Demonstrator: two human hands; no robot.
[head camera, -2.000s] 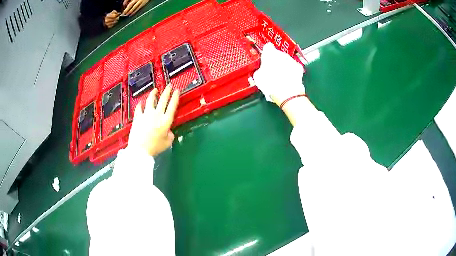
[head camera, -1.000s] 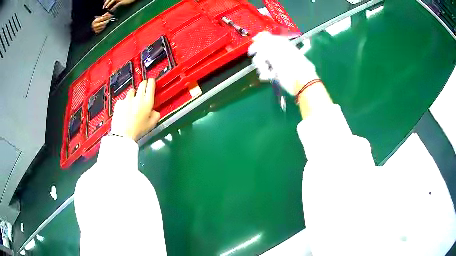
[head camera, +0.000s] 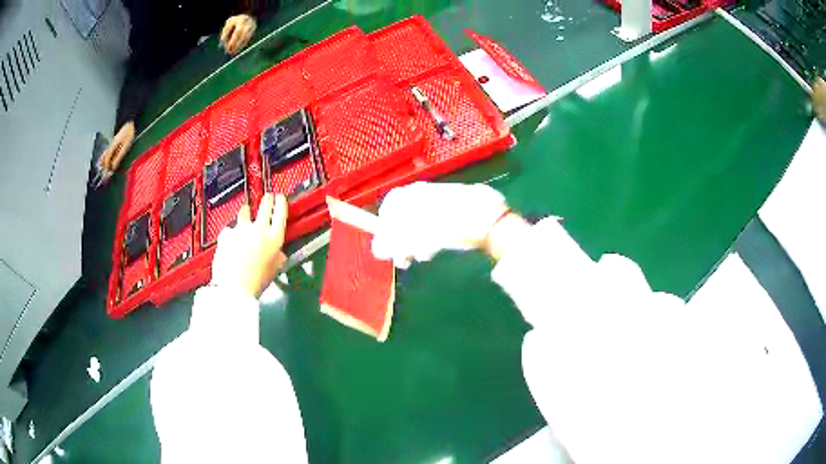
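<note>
The red mesh tray (head camera: 371, 131) lies at an angle in front of me, with several dark phone frames (head camera: 288, 145) in its left compartments. A slim pen (head camera: 433, 113) lies in its right compartment. My left hand (head camera: 246, 249), bare, has its fingers over the tray's near rim and its thumb outside. My right hand (head camera: 435, 222), in a white glove, holds a red card (head camera: 358, 281) with pale edges by its upper right side, above the green surface just in front of the tray. The glove hides part of the card and its own fingertips.
A red sign (head camera: 507, 62) with a white sheet (head camera: 496, 83) lies at the tray's far right corner. Another person's hands (head camera: 237, 33) show at the upper left. Grey machine cabinets (head camera: 45, 190) stand at left. A white post (head camera: 636, 18) and another red tray stand at the top right.
My right hand has moved left and towards me from the tray's right end and now holds the red card. The pen now shows uncovered. The sign has shifted away from the tray's right end.
</note>
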